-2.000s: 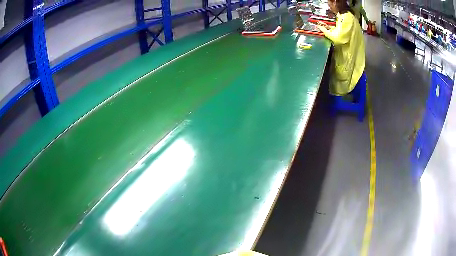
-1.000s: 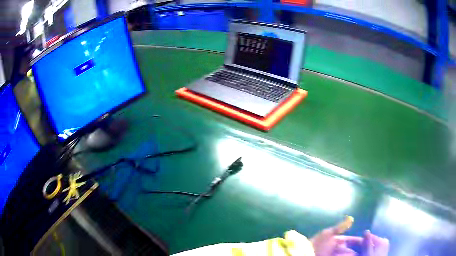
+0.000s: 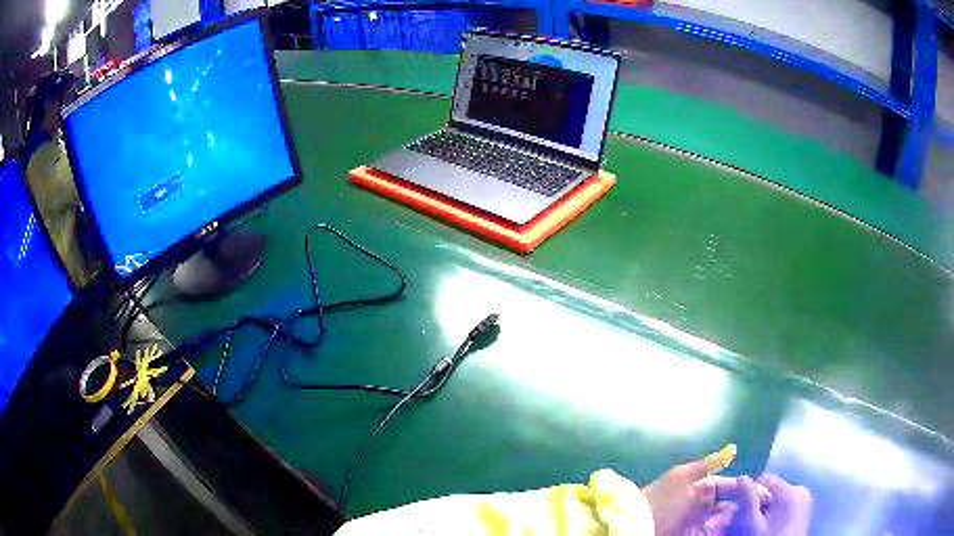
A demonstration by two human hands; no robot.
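Observation:
My left hand (image 3: 685,503) is low at the right over the green bench, with a yellow covering on one raised fingertip. My right hand (image 3: 779,508) touches its fingers; glare blurs both, and I cannot tell if anything is between them. An open grey laptop (image 3: 486,173) lies on a red-orange pad (image 3: 534,236) farther up the bench, away from my hands. Its screen shows a dark window with white text. A black cable (image 3: 392,414) lies loose on the bench, its dark plug (image 3: 484,329) pointing up and right.
A monitor with a blue screen (image 3: 183,157) stands at the left on a round base (image 3: 220,265); another blue screen (image 3: 31,283) is cut off at the edge. A yellow tape roll (image 3: 99,378) and yellow strips (image 3: 142,378) lie on the black side table. A person (image 3: 52,188) is partly hidden behind the monitors.
The view has swung from the long bench with a worker in yellow to the laptop and monitors. Since one second ago, my hands have closed together and the laptop sits slightly higher and further left in view.

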